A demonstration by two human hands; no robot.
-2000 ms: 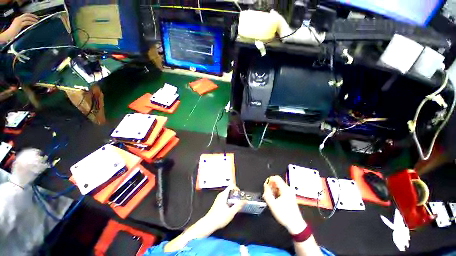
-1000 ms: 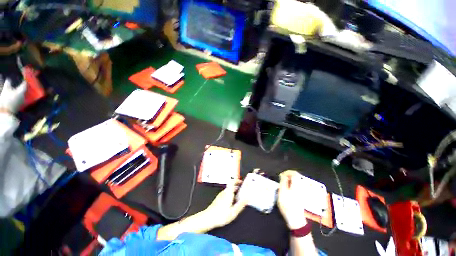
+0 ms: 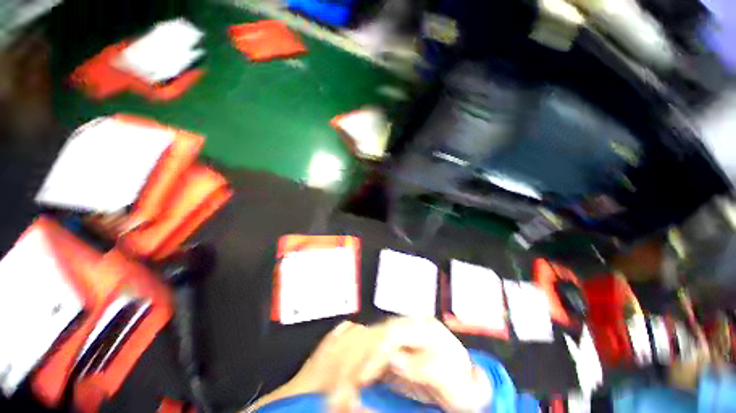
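The picture is blurred. My left hand point(image 3: 343, 355) and my right hand point(image 3: 436, 355) are close together, touching or overlapping, at the bottom centre. Their fingers overlap, and I cannot tell whether anything is between them. Just beyond them, a white square unit point(image 3: 406, 283) lies flat on the black bench. To its left, another white unit point(image 3: 317, 282) lies on an orange-red foam pad point(image 3: 319, 242). To its right are a white unit on foam point(image 3: 476, 297) and another white unit point(image 3: 529, 310).
Stacked foam and white units point(image 3: 109, 165) stand left, with more foam holders point(image 3: 145, 323) nearer. The black scanner point(image 3: 187, 314) lies beside them. At right are a mouse point(image 3: 573, 297), red tape dispenser point(image 3: 607, 314) and limp white piece point(image 3: 583, 359). A black printer point(image 3: 516, 153) stands behind.
The white unit held between my hands now lies on the bench beyond them. My hands have come together nearer my body. The view has turned and moved closer to the bench.
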